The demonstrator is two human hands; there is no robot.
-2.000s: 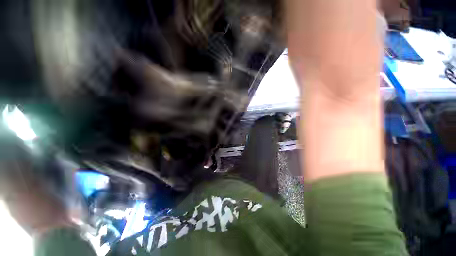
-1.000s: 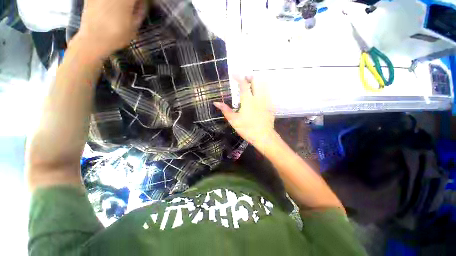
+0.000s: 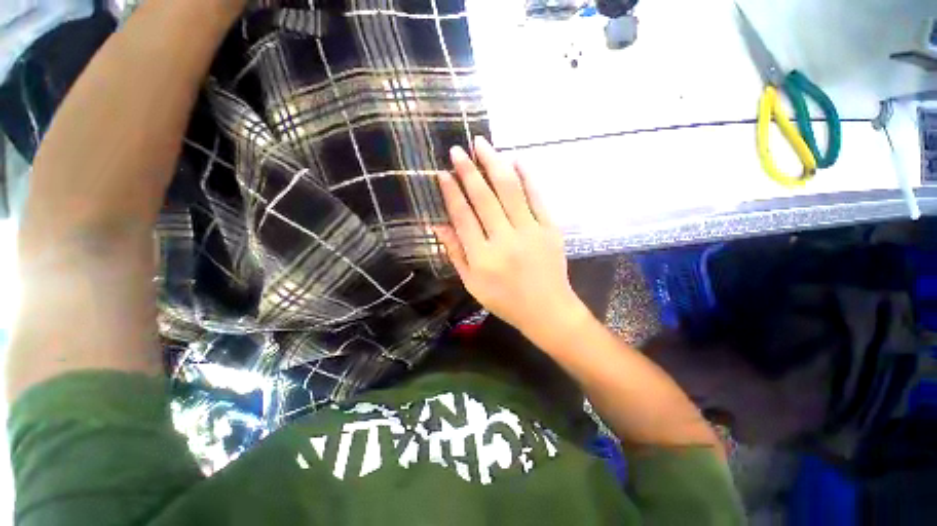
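The black plaid fabric (image 3: pixel 396 98) with cream and tan lines lies over the left part of the white table and hangs in folds towards my lap. My right hand (image 3: pixel 509 241) lies flat, palm down, on the fabric's right edge at the table's front, fingers slightly apart and pointing away from me. My left forearm reaches up across the fabric's left side, and my left hand is cut off by the top edge of the picture.
Scissors (image 3: pixel 791 123) with one yellow and one green handle lie on the white table (image 3: pixel 658 175) at the right. A slim white-handled tool (image 3: pixel 900 164) lies near the table's right edge. Dark machine parts (image 3: pixel 617 8) show at the top edge. Dark cloth hangs below the table.
The blurred fabric now lies spread on the table. Since one second ago, my right hand has flattened on its edge, and my left hand has moved up out of the picture.
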